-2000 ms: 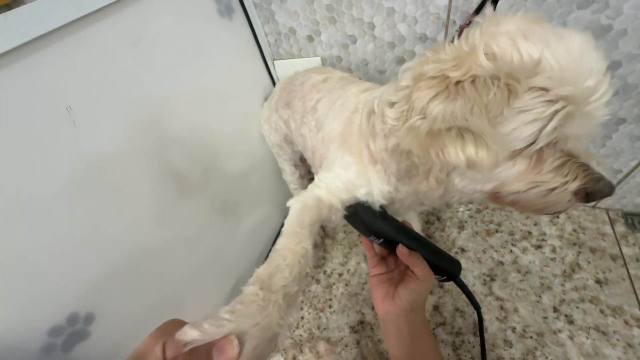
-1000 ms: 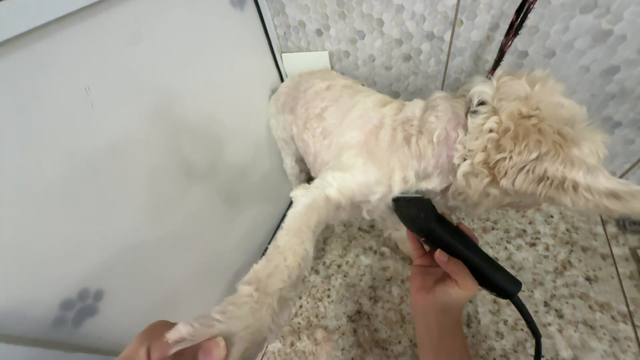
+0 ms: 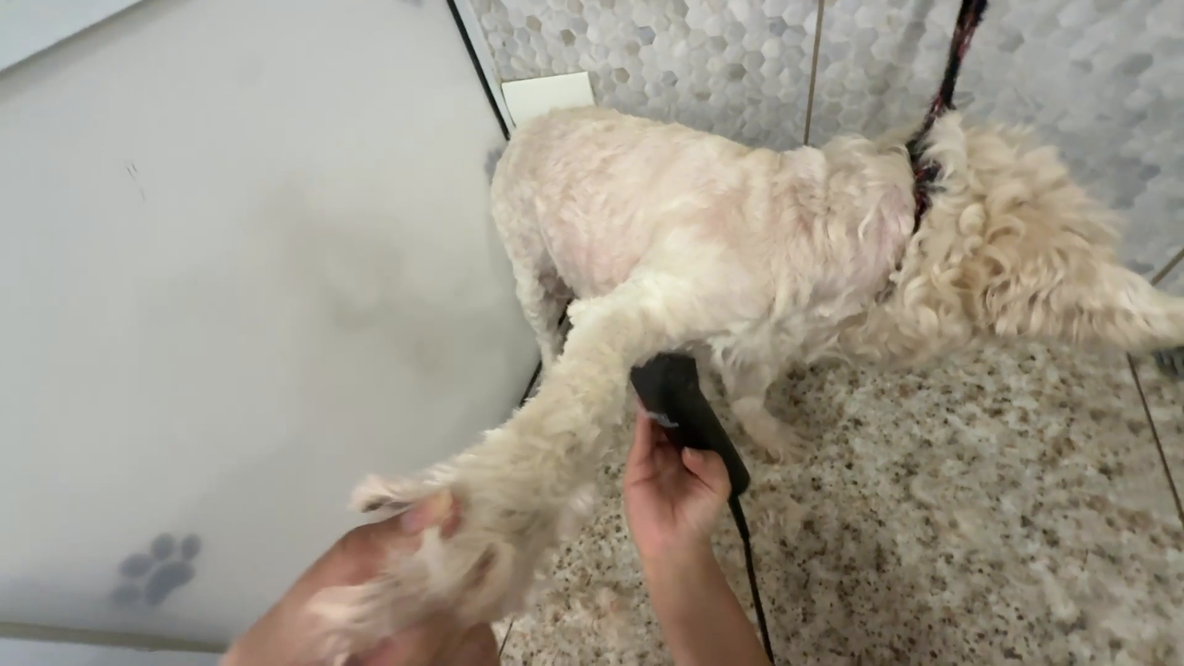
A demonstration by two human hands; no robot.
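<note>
A cream, curly-coated dog (image 3: 666, 203) stands side-on, its body coat short and its head (image 3: 1017, 240) fluffier, facing right. My left hand (image 3: 370, 573) grips the paw end of its outstretched front leg (image 3: 573, 398) at the lower left. In my right hand (image 3: 675, 490) is a black corded electric clipper (image 3: 694, 416), its head under the upper part of that leg, against or close to the fur; the blade is hidden. A dark braided grooming loop (image 3: 925, 176) circles the dog's neck and runs upward.
A pale panel with paw prints (image 3: 370, 324) stands at the left. Behind the dog is a hexagon-mosaic wall (image 3: 703, 65) with a white plate (image 3: 548, 96). Loose fur lies on the speckled stone surface (image 3: 925, 499) below. The clipper's black cord (image 3: 751, 573) trails downward.
The clipper in my right hand has moved left from below the dog's neck and chest to under the raised leg. My left hand still holds the paw. The dog's head has turned since the earliest frame.
</note>
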